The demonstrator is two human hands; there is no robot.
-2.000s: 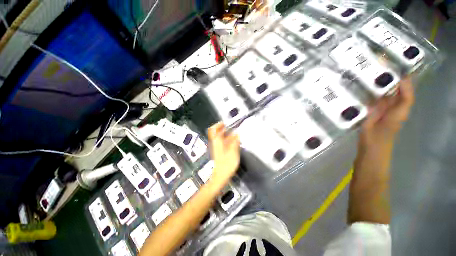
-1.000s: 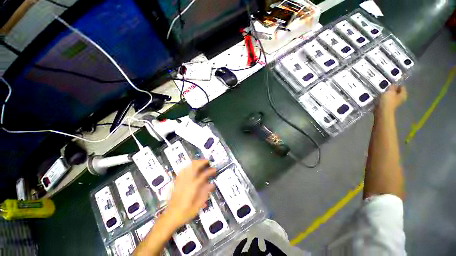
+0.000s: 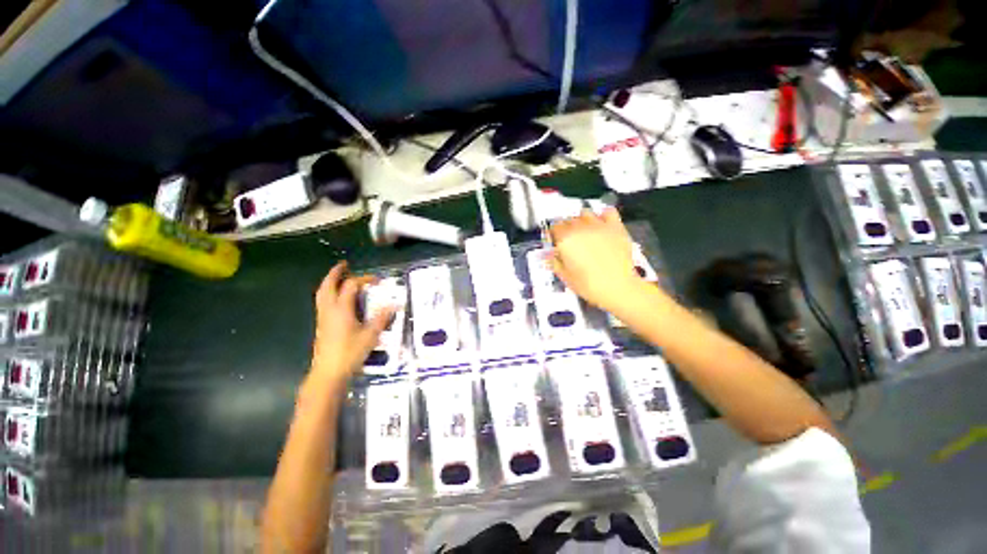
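Observation:
A clear blister tray point(image 3: 503, 358) lies in front of me with two rows of white devices. A thin white cable point(image 3: 484, 211) runs to the top end of a back-row device point(image 3: 496, 287). My left hand point(image 3: 349, 325) is at the tray's back left corner, fingers and thumb apart beside the leftmost back-row device point(image 3: 392, 335). My right hand point(image 3: 597, 258) is over the back right of the tray, at the top of the right-hand devices; its fingertips are blurred, and its grip cannot be made out. White scanners point(image 3: 417, 226) lie behind the tray.
Stacked trays point(image 3: 65, 368) stand at left, near a yellow bottle point(image 3: 173, 240). A black scanner point(image 3: 758, 308) with a dark cord lies right of the tray. A filled tray point(image 3: 920, 254) is farther right. The rear ledge holds a mouse point(image 3: 716, 150), a red-handled tool point(image 3: 785, 117) and a parts box point(image 3: 882, 97).
The view has turned towards the near tray. The other filled tray was set down at right and my right hand has left it for the near tray. My left hand has moved to the tray's back left.

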